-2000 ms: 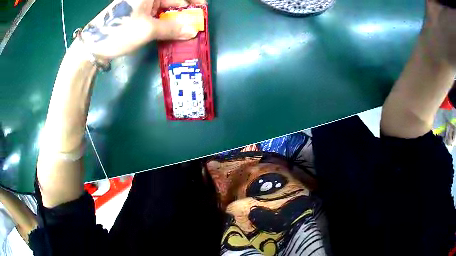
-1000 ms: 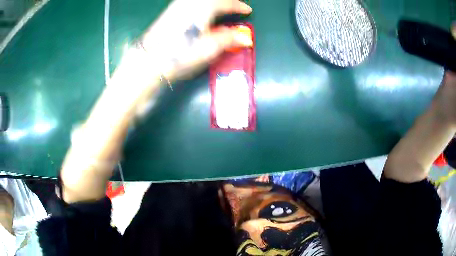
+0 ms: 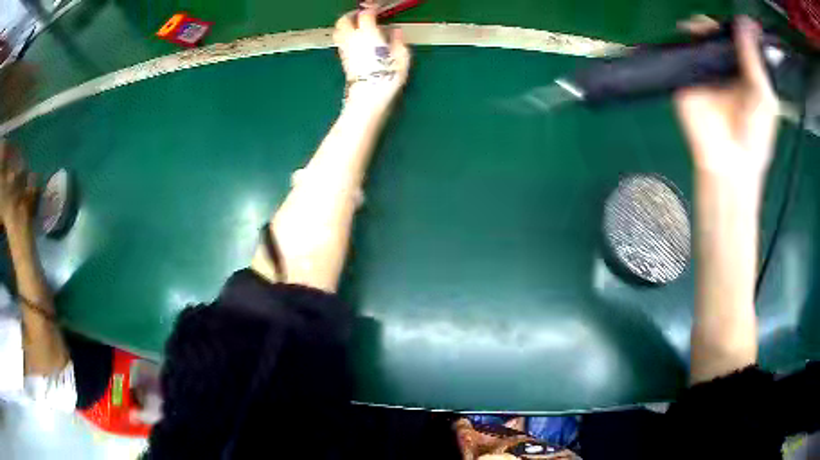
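My left hand (image 3: pixel 373 56) reaches past the pale rail to the top edge of the view. Its fingertips are at a red unit (image 3: pixel 397 7), mostly cut off by the edge, so I cannot tell whether they grip it. My right hand (image 3: pixel 733 117) holds a black electric screwdriver (image 3: pixel 661 72) above the worktop at upper right. Its thin tip points left, blurred, touching nothing visible. The round grey screw dish (image 3: pixel 647 227) lies on the green worktop (image 3: pixel 485 225), below the screwdriver.
A red-and-orange unit (image 3: pixel 185 30) lies on the green strip beyond the pale rail (image 3: pixel 261 43). At far left are another person's arm (image 3: pixel 25 260) and a second round dish (image 3: pixel 57 203). A black cable (image 3: pixel 784 211) hangs beside my right forearm. A red stool (image 3: pixel 117 395) stands at lower left.
My left hand has moved from the worktop up over the rail. The red unit no longer lies on the worktop. The screwdriver is now fully in view, raised at upper right. The view has shifted forward.
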